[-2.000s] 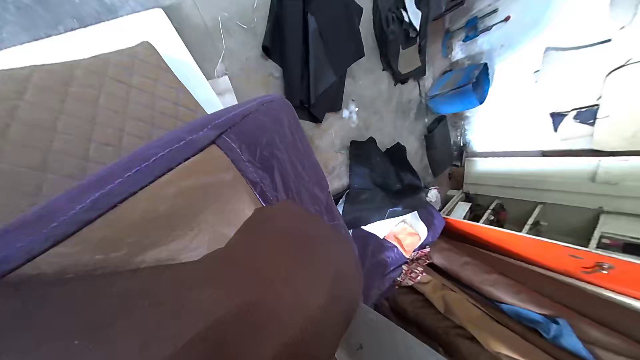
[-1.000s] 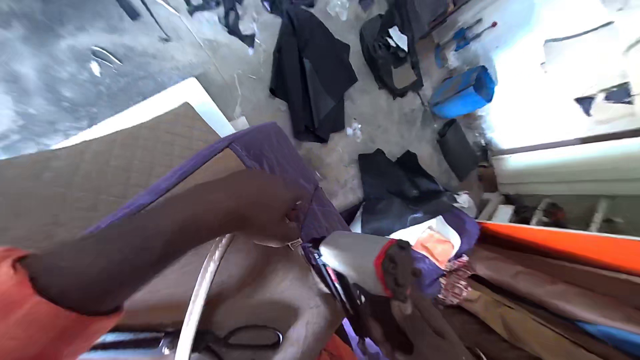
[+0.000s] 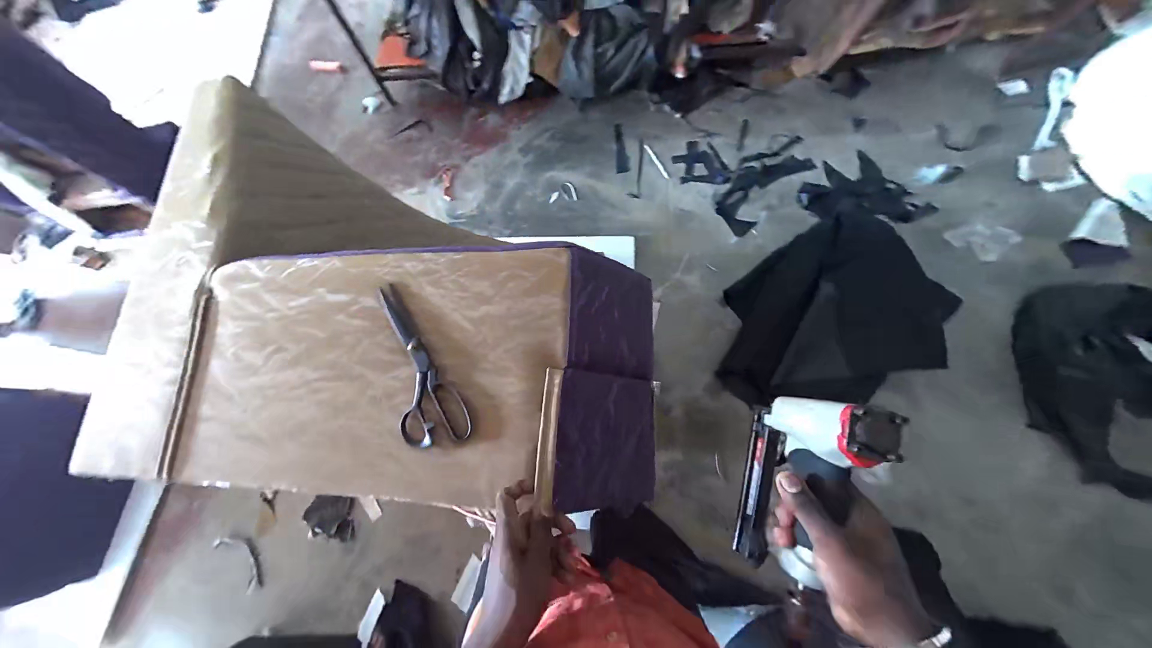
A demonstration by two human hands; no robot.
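Note:
An upholstered furniture piece (image 3: 315, 378) in tan and purple covering lies in front of me. Scissors (image 3: 420, 369) with dark handles rest on its tan top. My left hand (image 3: 522, 531) pinches the lower edge of the covering, near a narrow tan strip (image 3: 546, 432) beside the purple end panel (image 3: 605, 432). Its fingertips are partly hidden. To the right of the piece, my right hand (image 3: 841, 549) grips a pneumatic staple gun (image 3: 814, 459) with a white body and black magazine, held clear of the furniture.
Black fabric (image 3: 846, 315) lies on the floor right of the piece, with dark scraps (image 3: 747, 175) above it. More black material (image 3: 1080, 378) is at the far right. Piled cloth (image 3: 576, 45) lines the top. A white board edge (image 3: 621, 252) shows behind the furniture.
The view has swung widely. The staple gun, close to the purple end one second ago, is now out to the right of it. The scissors now show whole on the tan surface.

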